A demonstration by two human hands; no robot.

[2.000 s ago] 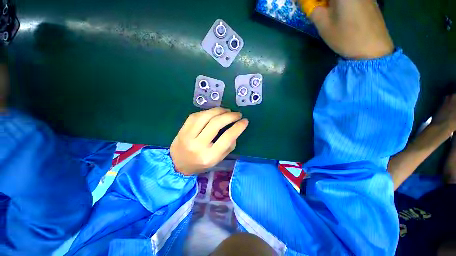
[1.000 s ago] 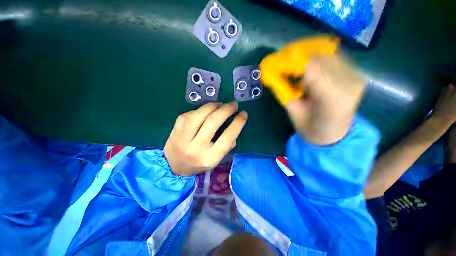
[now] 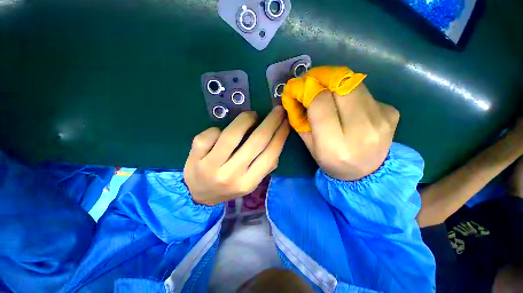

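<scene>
A grey camera lens cover point(image 3: 275, 73) with silver-white rings lies on the dark green bench at centre. My right hand point(image 3: 338, 123), with orange-yellow finger cots, covers its lower right part; thumb and finger are pinched over it. Whether a tiny piece is between them cannot be seen. My left hand point(image 3: 238, 154) is bare, its fingertips at the lower edge of this cover and below the left one. The left lens cover point(image 3: 231, 80) lies flat with three rings showing. Another lens cover point(image 3: 261, 34) is cut off by the top edge.
The tray of blue pieces point(image 3: 438, 11) is at the upper right, cut off by the frame. A person's forearm point(image 3: 459, 186) is at the right edge. Another person's blue sleeve point(image 3: 40, 223) is at the lower left.
My right hand has come from the blue-piece tray down and left onto the right lens cover. My left fingertips have moved to that cover's edge. The view has shifted, and the cover is now tilted.
</scene>
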